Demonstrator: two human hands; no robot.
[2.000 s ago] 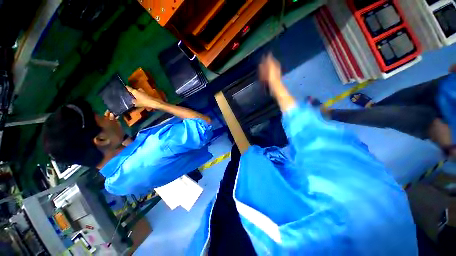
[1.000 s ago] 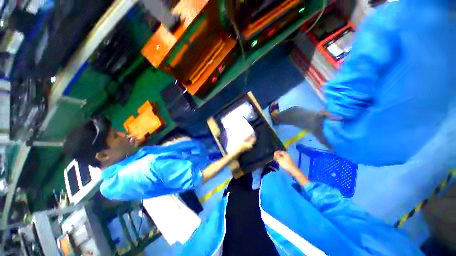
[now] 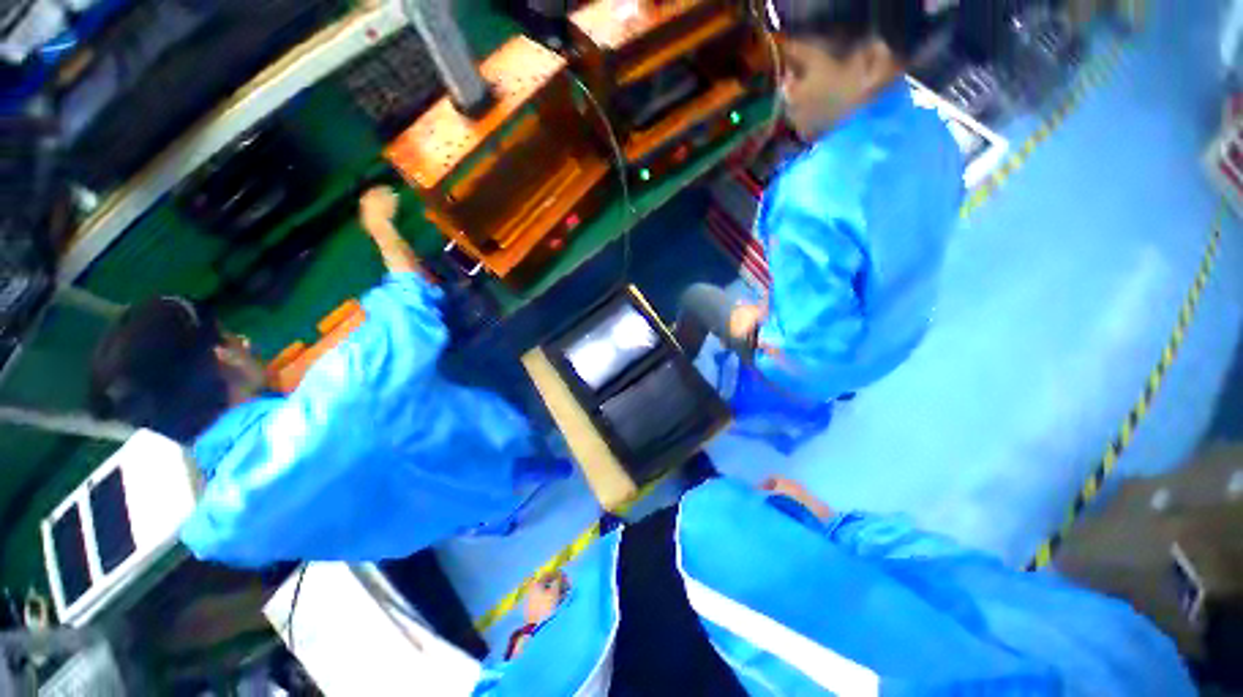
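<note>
An open brown carton [image 3: 579, 429] stands in front of me, holding a shiny black blister tray [image 3: 656, 417] with two rectangular pockets. The upper pocket shows a bright white patch, perhaps glare; the lower one looks dark. My left hand [image 3: 545, 596] is small and blurred, low at my left side, away from the carton. My right hand [image 3: 796, 493] is close to my body, right of the carton's lower corner, partly hidden by my sleeve. I see nothing held in either hand, but finger detail is unclear.
A co-worker in blue [image 3: 368, 436] is at left, reaching over the green bench. Another [image 3: 866, 245] is at upper right on a blue stool. Orange press fixtures [image 3: 511, 170] stand on the bench. White sheets [image 3: 361, 633] lie lower left; a white tray with dark panels [image 3: 120, 524] is far left.
The white sheet over the black tray is gone, and no hand is over the carton. My right hand has drawn back towards my body. The person at right has moved back and now shows seated.
</note>
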